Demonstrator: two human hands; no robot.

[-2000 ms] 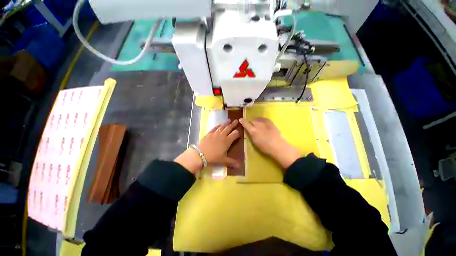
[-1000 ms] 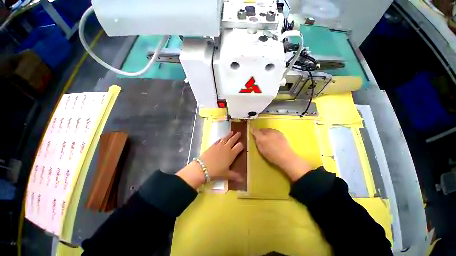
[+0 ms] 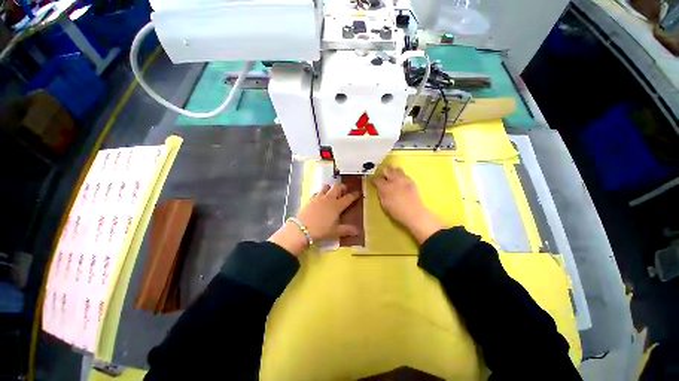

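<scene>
A dark brown strip (image 3: 353, 223) lies lengthwise in the template opening, its far end under the white machine head (image 3: 359, 111). My left hand (image 3: 327, 214) lies on the strip, fingers spread, its thumb near the strip's near end. My right hand (image 3: 400, 195) rests palm down on the flat yellow template plate (image 3: 391, 237), fingertips beside the strip's right edge, close below the head. A large yellow panel (image 3: 357, 312) spreads from the template towards me. The needle area and the strip's far end are hidden by the head.
A fanned stack of brown strips (image 3: 165, 257) lies on the dark table (image 3: 231, 178) at left. Further left is a printed white sheet (image 3: 100, 238) with a yellow edge. A metal clamp bracket (image 3: 435, 111) with black cables stands right of the head. Blue bins (image 3: 622, 152) are beyond the table.
The template, strip and both hands have moved away from me, further under the head. Less of the strip shows. The view has also shifted slightly.
</scene>
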